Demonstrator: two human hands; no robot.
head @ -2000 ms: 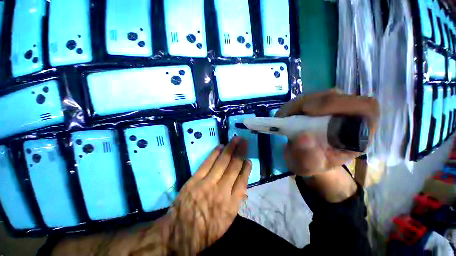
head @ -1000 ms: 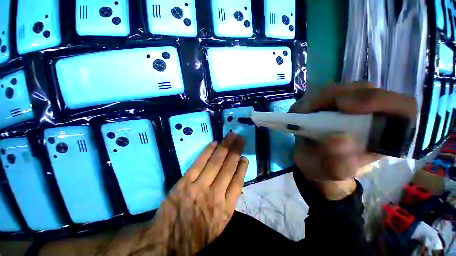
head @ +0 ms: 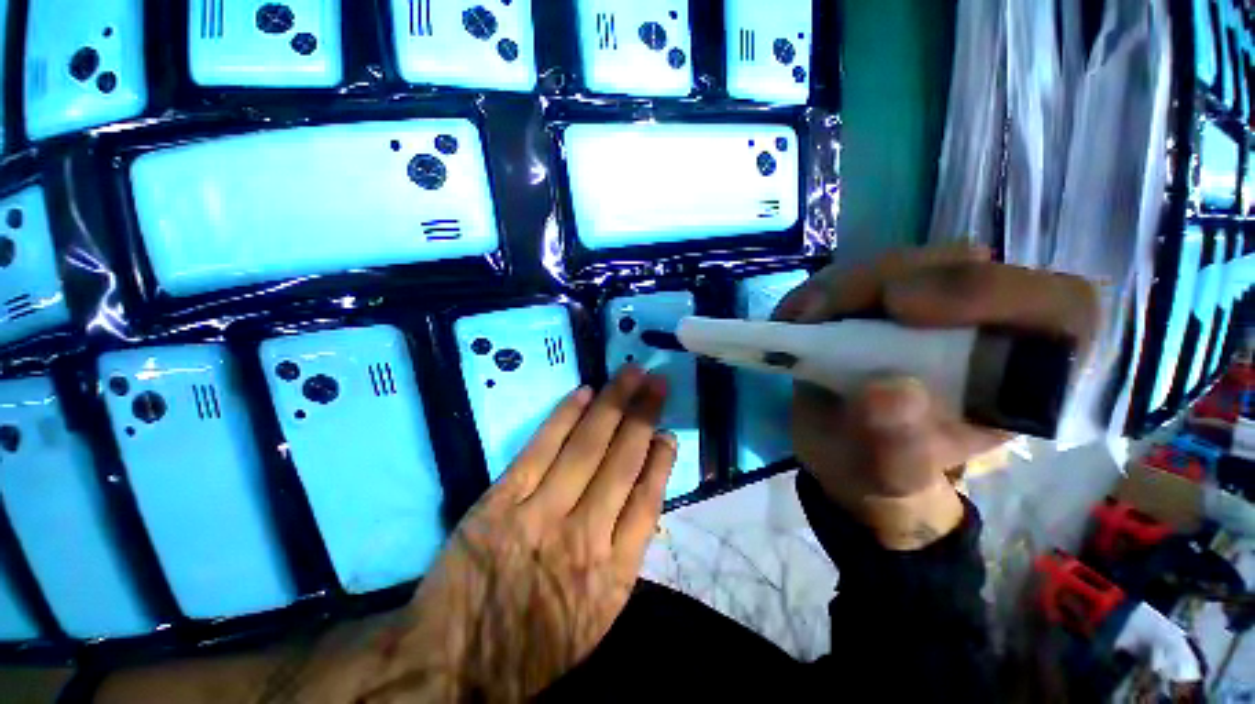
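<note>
Light-blue phone back covers lie in the pockets of a shiny black blister tray (head: 530, 165). My left hand (head: 530, 543) lies flat with fingers extended, its fingertips on the lower-row phone back cover (head: 679, 399) in front of me, holding nothing. My right hand (head: 895, 447) is shut on a white pen-type tool (head: 826, 347) with a dark rear end. The tool's small black tip is over the camera area of that same cover; whether it touches cannot be told. My left fingers hide part of the cover. The right hand is slightly blurred.
A green mat strip (head: 884, 151) lies right of the tray. Crumpled clear-white plastic film (head: 1046, 124) is beyond it. Another tray of covers (head: 1195, 296) stands at the far right. Red objects (head: 1080, 589) are at the lower right. A pale surface (head: 750, 557) shows below the tray.
The view has shifted, so the tray's left part looks larger and farther left. Both hands stay at the same cover. The right hand and tool have shifted slightly, with the tip still near the camera area.
</note>
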